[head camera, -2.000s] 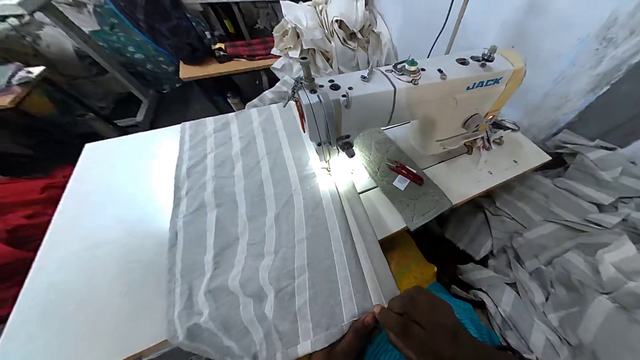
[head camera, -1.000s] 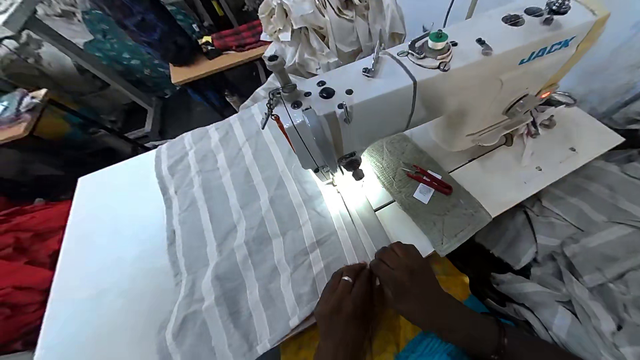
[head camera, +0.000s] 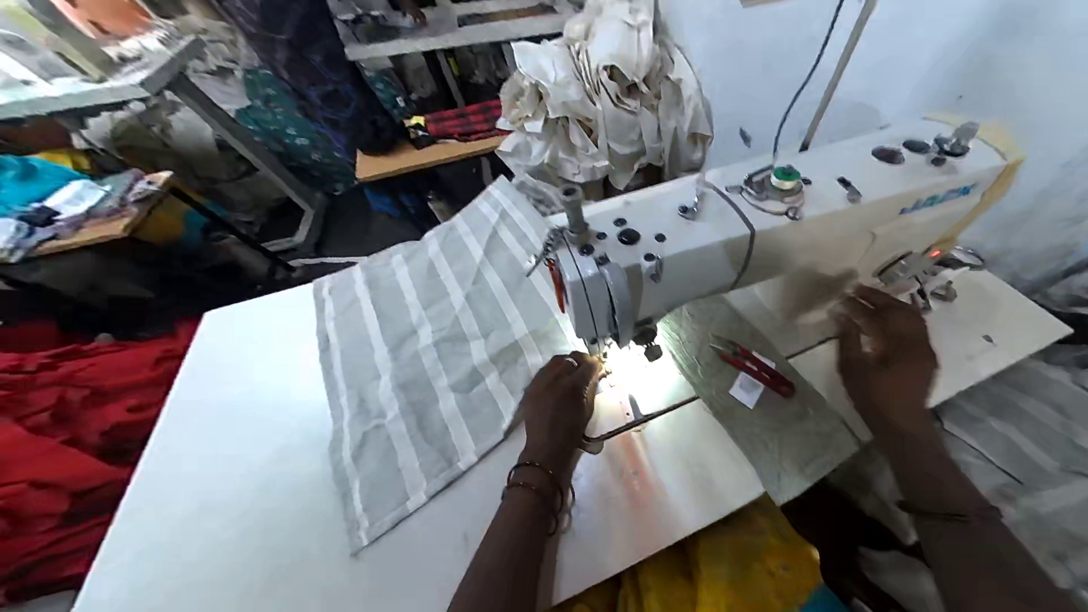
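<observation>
A grey cloth with white stripes (head camera: 425, 365) lies on the white sewing table (head camera: 229, 442), left of the needle of a Jack sewing machine (head camera: 680, 246). My left hand (head camera: 557, 404) rests at the cloth's right edge beside the lit presser foot; whether its fingers pinch the cloth is hidden. My right hand (head camera: 884, 353) is raised in front of the machine's right part, with a blurred pale thing at its fingertips that I cannot make out. Between the hands, red-handled thread snips (head camera: 756, 370) and a small white tag (head camera: 747, 389) lie on a grey-green cloth (head camera: 765, 433).
Red cloth (head camera: 68, 450) lies at the left. Cream fabric (head camera: 603, 93) is heaped behind the machine. More grey striped cloth (head camera: 1028, 433) is at the lower right, and yellow cloth (head camera: 714, 561) hangs at the table's front edge. A wooden stool or bench top (head camera: 433, 157) stands behind.
The hands were together at the cloth's near end; now my left hand is by the needle and my right is raised at the right. The striped cloth has moved away, leftward and back.
</observation>
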